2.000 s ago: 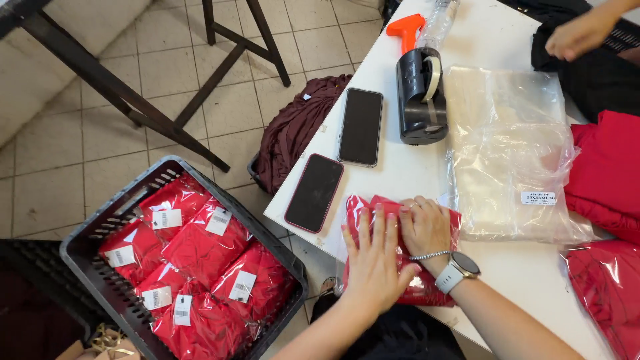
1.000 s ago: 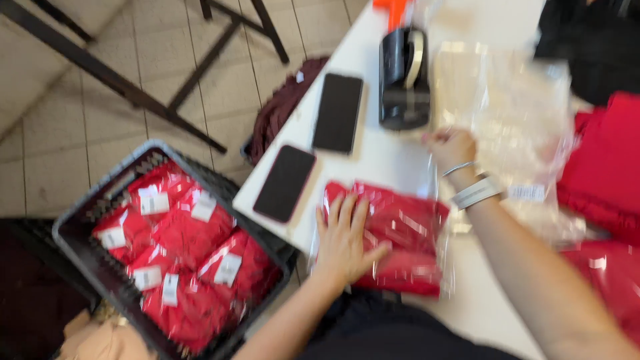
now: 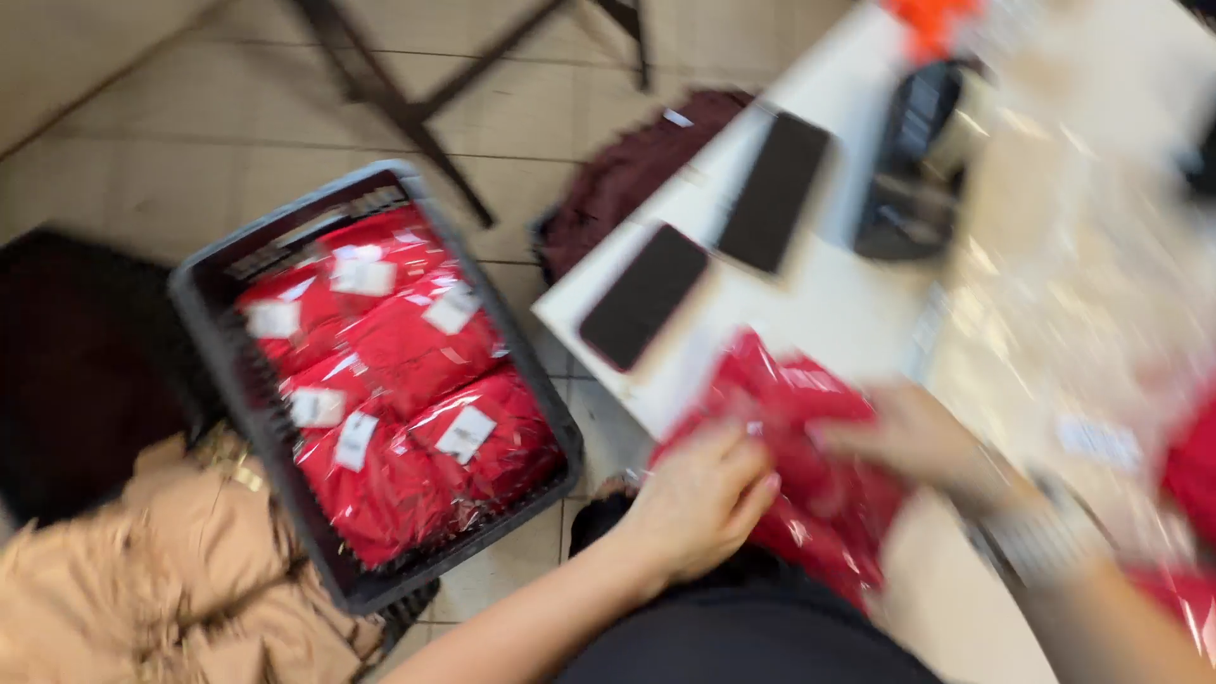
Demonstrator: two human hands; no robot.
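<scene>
A red folded garment in a clear plastic bag is tilted at the near corner of the white table. My left hand grips the bag's left side with curled fingers. On its upper right side lies my right hand, blurred, with the thumb over the red cloth; its grip is unclear. To the left, a dark plastic crate holds several bagged red garments with white labels. Two dark phones rest on the table beyond the bag.
A black tape dispenser stands behind the phones, near an orange object. Clear plastic bags cover the table's right part. Maroon cloth sits beside the table, tan cloth lies left of the crate, and dark metal legs rise beyond.
The bagged garment, flat on the table before, is now tilted between both hands. My right hand has come back from near the tape dispenser to the bag. The view has swung left.
</scene>
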